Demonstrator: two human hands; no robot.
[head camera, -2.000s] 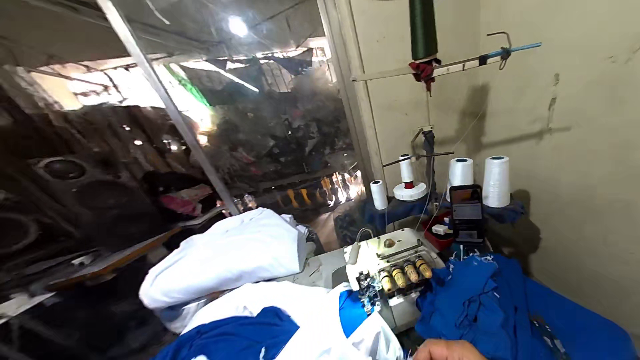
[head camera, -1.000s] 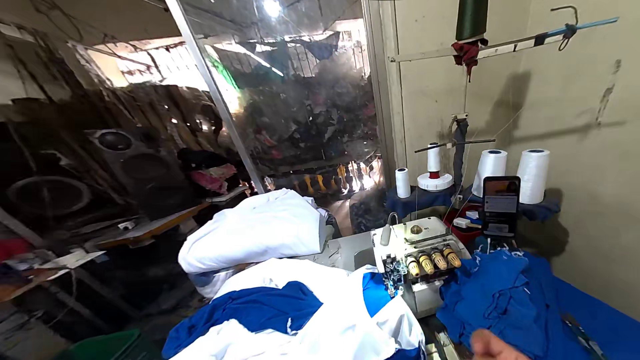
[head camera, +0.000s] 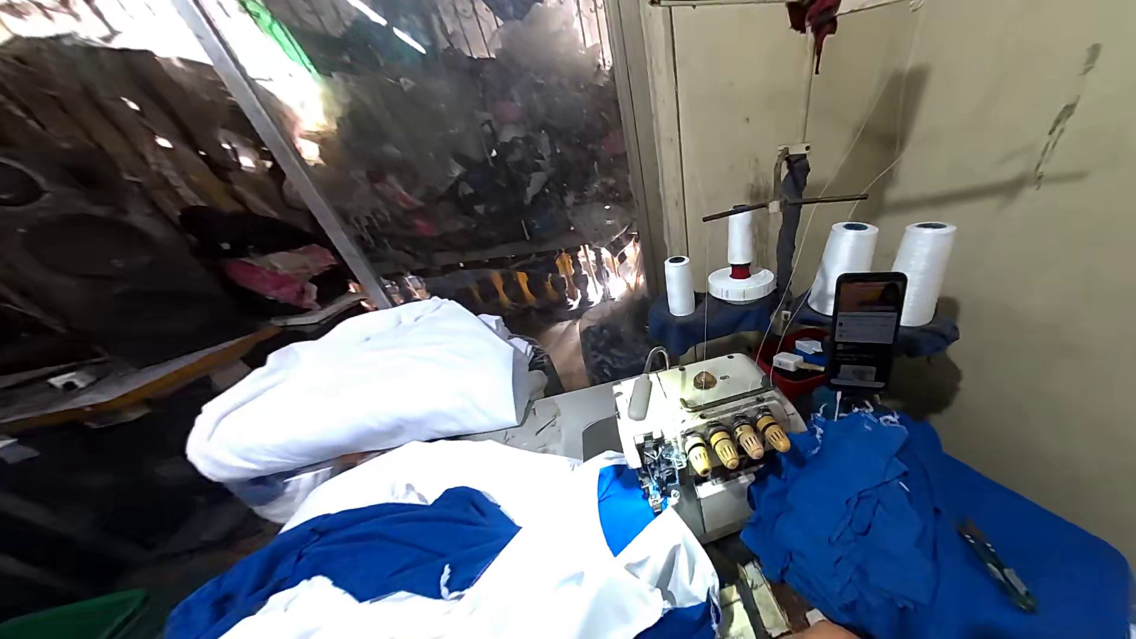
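Observation:
Only a sliver of a hand (head camera: 824, 630), apparently my right hand, shows at the bottom edge, below the blue fabric pile; its fingers are hidden. My left hand is out of view. An overlock sewing machine (head camera: 723, 382) with several yellowish tension dials stands at the centre right. White and blue fabric (head camera: 532, 532) lies in front of and left of it, with a blue part close to the presser foot area. Blue cut fabric pieces (head camera: 843, 515) are heaped to the machine's right, and thread snips (head camera: 998, 568) rest on the blue cloth there.
A bundle of white fabric (head camera: 373, 373) sits at the left behind the machine's table. White thread cones (head camera: 925, 271) stand behind the machine, near a propped smartphone (head camera: 868, 333) and a red container (head camera: 790, 377). A glass panel with a metal frame (head camera: 284, 151) rises behind. A green container (head camera: 80, 617) is at lower left.
The hand at the bottom edge, more visible one second ago, is now mostly out of the frame. The view has tilted downward. The fabric lies much as before.

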